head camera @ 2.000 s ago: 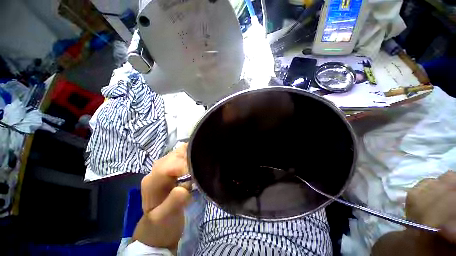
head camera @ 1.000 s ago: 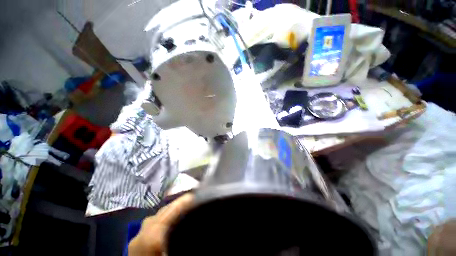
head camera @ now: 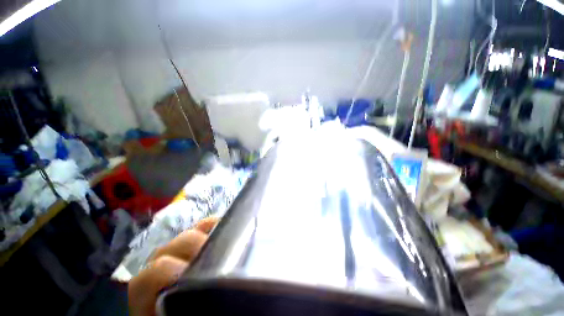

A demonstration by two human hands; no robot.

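A shiny steel mug (head camera: 334, 222) fills the lower middle of the view, tilted with its dark opening towards me at the bottom edge. My left hand (head camera: 170, 262) is at the mug's left side with bent fingers, holding it; the handle is hidden. My right hand is out of the picture. The spoon does not show. The mug covers most of the sewing machine and the table.
The striped cloth (head camera: 179, 213) lies left of the mug. The display unit (head camera: 409, 176) with a blue screen stands right of it. White cloth (head camera: 532, 287) lies at the lower right. A red stool (head camera: 123, 185) is at the left. Other work tables stand on both sides.
The mug has risen and tipped so its outer side shows instead of its inside. The view has tilted up to the wall. My right hand and the spoon have left the picture.
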